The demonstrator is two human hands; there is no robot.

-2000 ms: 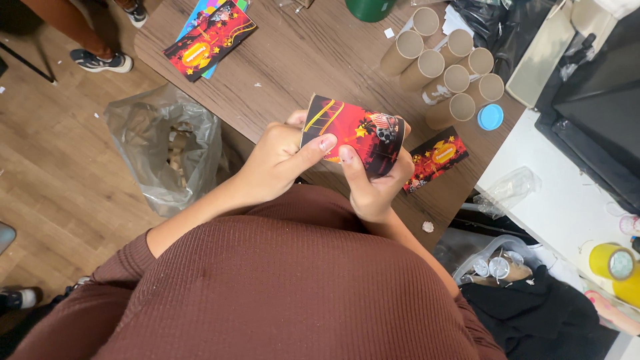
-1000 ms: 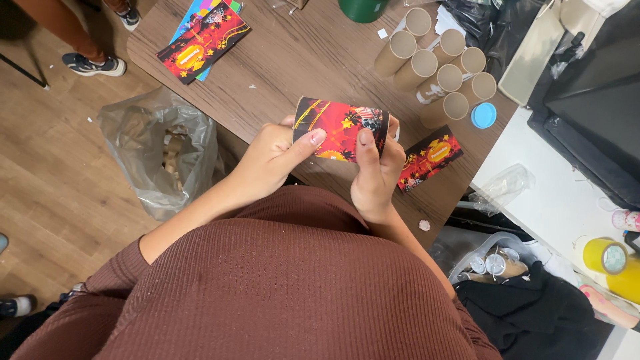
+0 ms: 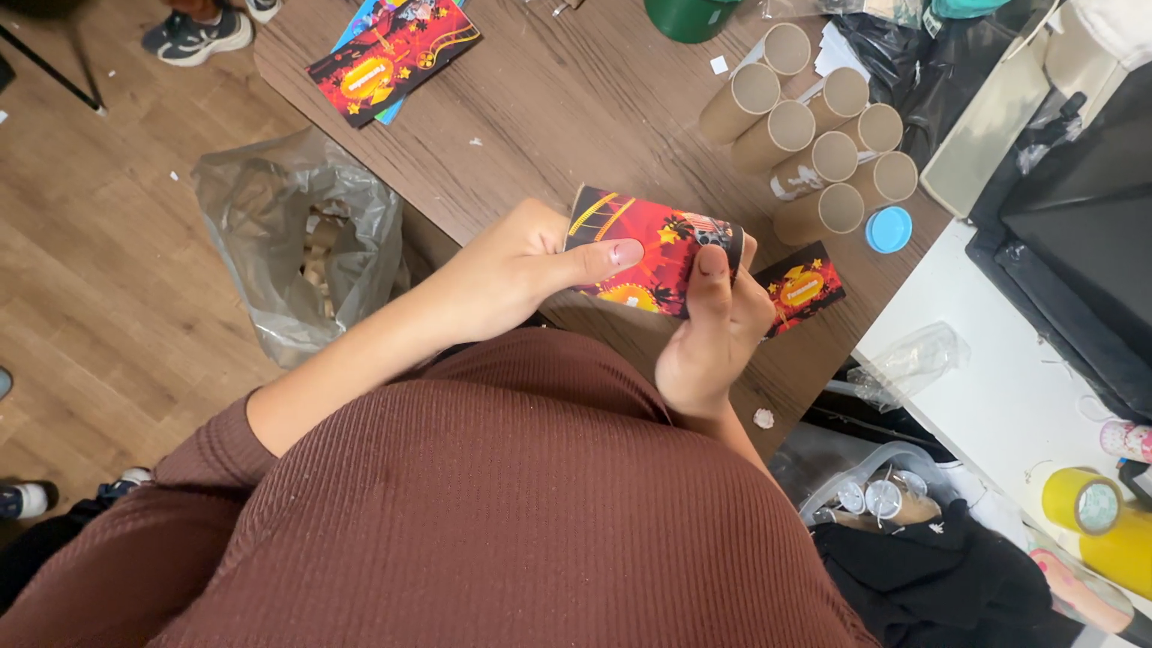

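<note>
Both hands hold a cardboard tube wrapped in a red and black printed paper (image 3: 652, 238) over the table's near edge. My left hand (image 3: 531, 261) grips its left end, thumb flat on the print. At the right end, my right hand (image 3: 720, 310) presses its thumb on the wrap, and the fingers behind are mostly hidden. A similar printed sheet (image 3: 801, 288) lies on the table just right of my right hand. More printed sheets (image 3: 387, 67) are stacked at the upper left, with blue ones underneath. Several bare cardboard tubes (image 3: 814, 211) stand upright at the upper right, beside a blue lid (image 3: 889, 229).
A grey plastic bag (image 3: 270, 252) with cardboard pieces hangs or stands left of the wooden table (image 3: 576, 117). A green container (image 3: 691, 18) is at the far edge. Right are a white surface (image 3: 954, 324), yellow tape rolls (image 3: 1080, 500) and a clear tub (image 3: 864, 468). Another person's shoe (image 3: 198, 36) shows upper left.
The wrapped tube stays in both hands. Compared with two seconds ago, my right thumb has moved rightward along the wrap, away from my left thumb.
</note>
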